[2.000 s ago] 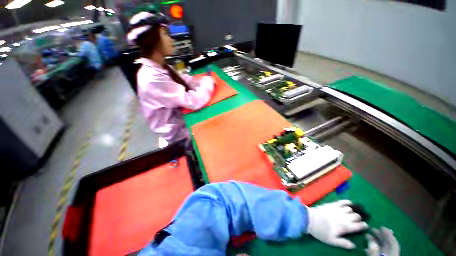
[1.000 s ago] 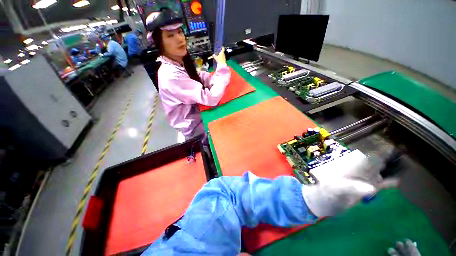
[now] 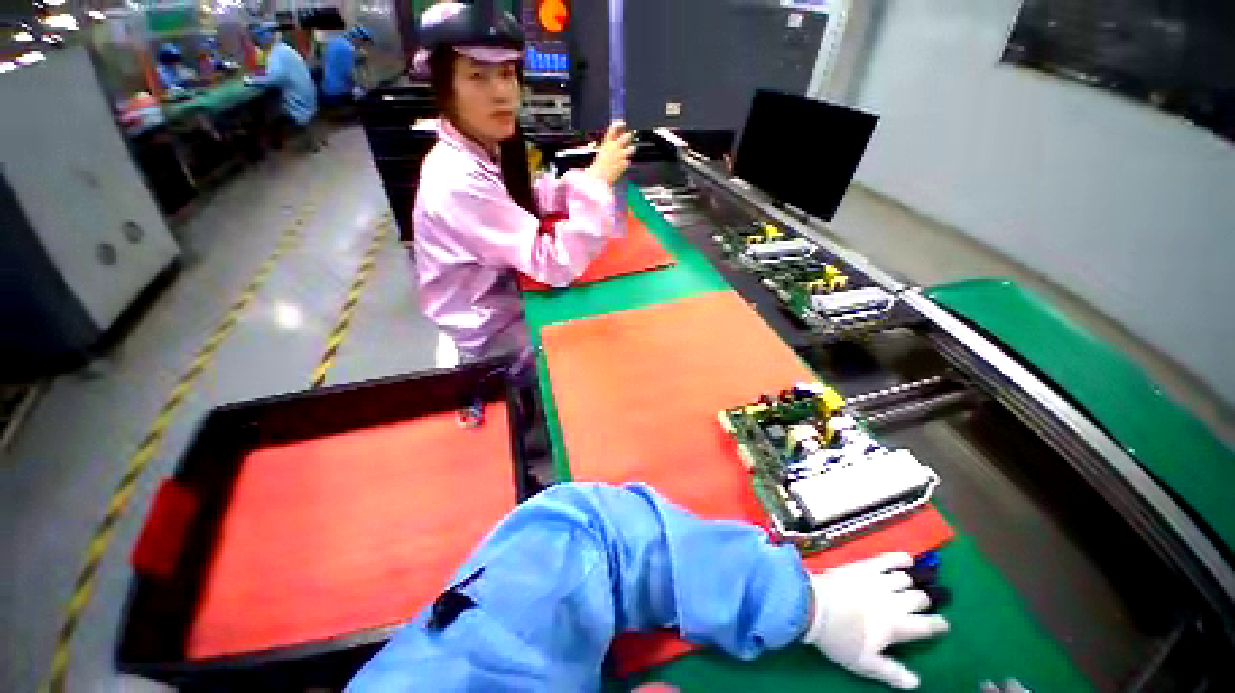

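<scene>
A green circuit board [image 3: 826, 467] lies on the orange-red mat [image 3: 650, 366], crowded with yellow and black parts, a long white block along its near edge. My left hand [image 3: 874, 620], in a white glove, is palm down on the green mat just below the board, fingers spread. A small dark object [image 3: 932, 585] shows at its upper fingertips, partly hidden; I cannot tell exactly what it is. A blue bit [image 3: 926, 559] shows beside it. Only pale fingertips of my right hand [image 3: 1005, 688] show at the bottom edge; the rest is cut off.
A black-rimmed tray [image 3: 345, 406] with a red lining stands at left. A person in pink [image 3: 467, 237] stands beyond it, facing this way, one hand raised. The conveyor [image 3: 1002, 345] runs along the right, carrying two more boards [image 3: 847, 298]. A black monitor [image 3: 806, 149] stands behind.
My left hand moved up over the board's edge with a dark blur at its fingers, then came back down to the green mat. My right hand has mostly left the picture. The person in pink turned this way.
</scene>
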